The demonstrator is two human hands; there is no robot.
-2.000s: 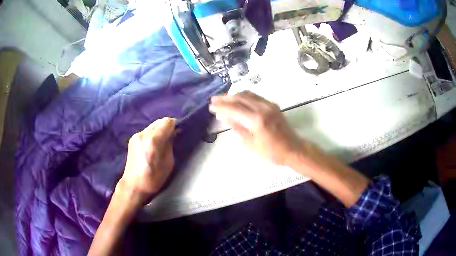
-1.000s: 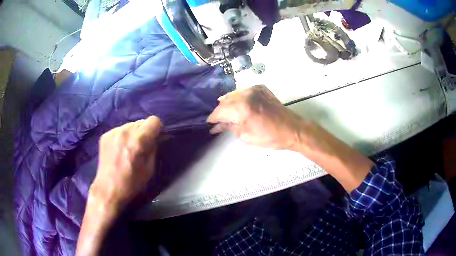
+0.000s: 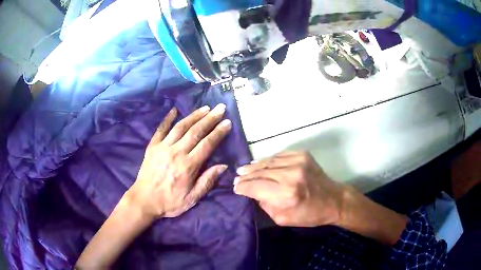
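The quilted purple garment piece (image 3: pixel 105 142) lies heaped over the left and front of the machine bed. Its straight edge runs from the presser foot (image 3: pixel 225 84) down towards the wearer. My left hand (image 3: pixel 182 163) lies flat on the cloth, palm down, fingers spread and pointing at the foot. My right hand (image 3: pixel 290 187) pinches the garment edge between thumb and fingertips, right of my left hand. The needle itself cannot be made out. The cloth under my left palm is hidden.
The sewing machine head (image 3: pixel 232 31) spans the top, with purple strips (image 3: pixel 292 18) hanging over it. A ring-shaped metal item (image 3: pixel 340 63) lies on the white bed (image 3: pixel 327 126) behind. A purple scrap (image 3: pixel 386 38) lies near it. The lamp (image 3: pixel 79 68) glares at left.
My left hand has opened from a fist and now lies flat, nearer the foot. My right hand has moved nearer the wearer. The cloth is spread out and covers the table's front edge at left.
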